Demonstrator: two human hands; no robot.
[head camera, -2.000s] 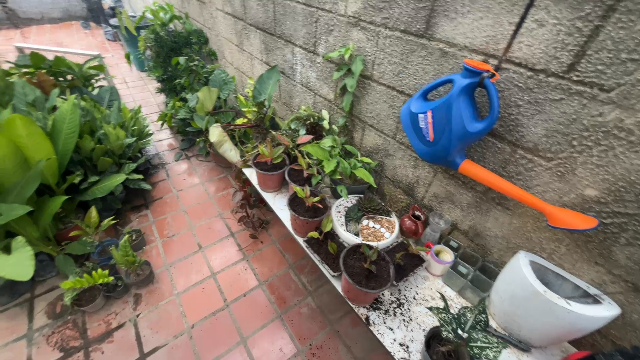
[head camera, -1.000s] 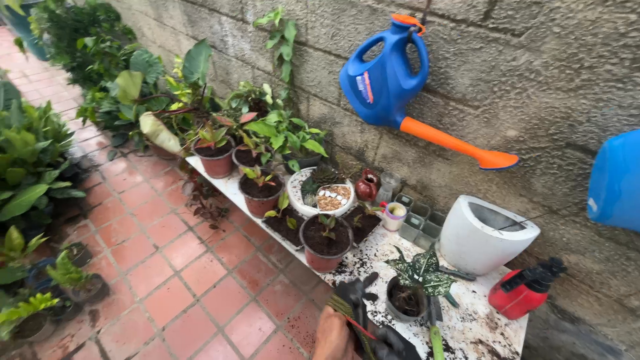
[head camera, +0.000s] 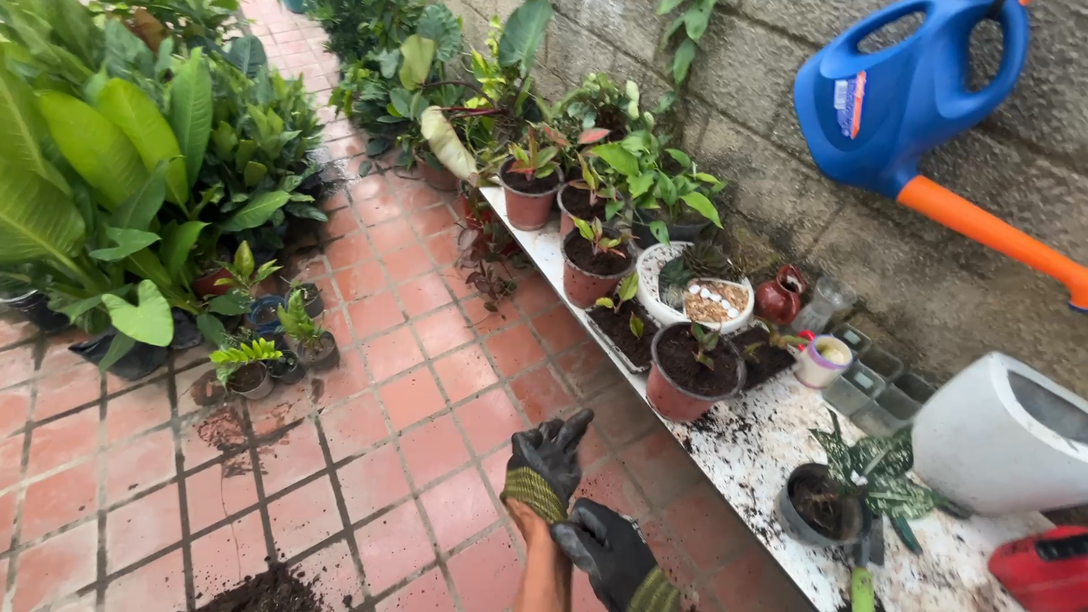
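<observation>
My left hand (head camera: 546, 459) wears a dark coated work glove with an olive knit cuff. It is raised over the tiled floor beside the white bench, holds nothing, and its fingers are partly apart. My right hand (head camera: 605, 544), in a matching glove, is just below it, its fingers against my left wrist by the cuff. Whether they grip it is hard to see. Right of the hands, on the soil-strewn bench (head camera: 748, 459), are a dark pot (head camera: 820, 510) with a variegated plant, a green-handled hand tool (head camera: 862, 586) and a reddish pot of soil (head camera: 693, 374) with a seedling.
Several potted plants, a white bowl planter (head camera: 659, 280), plastic cells (head camera: 875, 382) and a large white planter (head camera: 994, 442) stand along the bench. A blue watering can (head camera: 892, 93) hangs at the block wall. Leafy plants (head camera: 153, 170) and a soil heap (head camera: 263, 591) are at left.
Two seconds ago no hands were in view; one second ago they were at the lower edge, near the bench. Now both gloved hands are over the floor tiles. The view has shifted.
</observation>
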